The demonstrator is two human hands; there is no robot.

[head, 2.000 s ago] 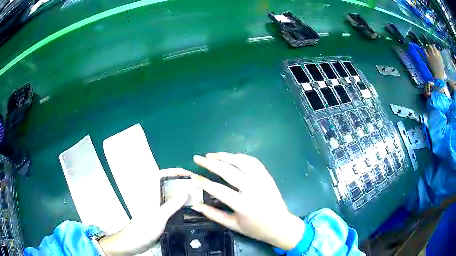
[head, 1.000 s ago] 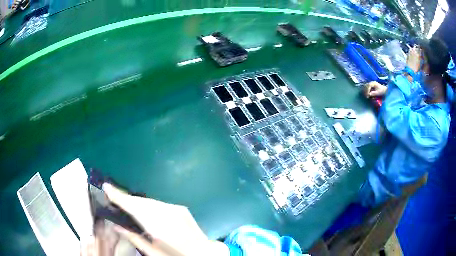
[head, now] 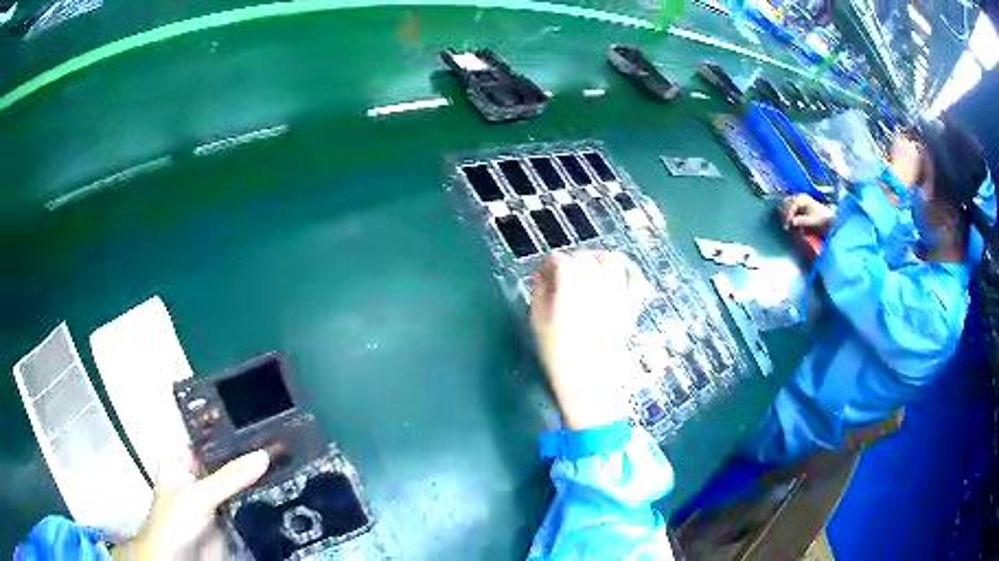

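Note:
My left hand [head: 197, 499], at the lower left, holds an open black device housing [head: 243, 438]. Its upper half has a dark screen window and buttons; its lower half has a round centre feature. My right hand [head: 586, 318] is over the middle of the clear blister tray [head: 701, 318], fingertips near the pockets below the black screens; glare blurs it and I cannot tell whether it holds anything. Black LCD screens [head: 515, 179] fill most of the tray's top two rows. Two white backing strips [head: 137, 367] lie beside the housing on the left.
Black housings [head: 493, 86] stand along the far side of the green bench [head: 329, 241]. Silver metal plates [head: 728, 253] lie right of the tray. A blue bin [head: 789, 148] is farther back. A person in a blue smock [head: 893, 290] works at the right.
My right hand has moved from the housing at the lower left to over the tray. The housing now shows open in my left hand, its screen window facing up.

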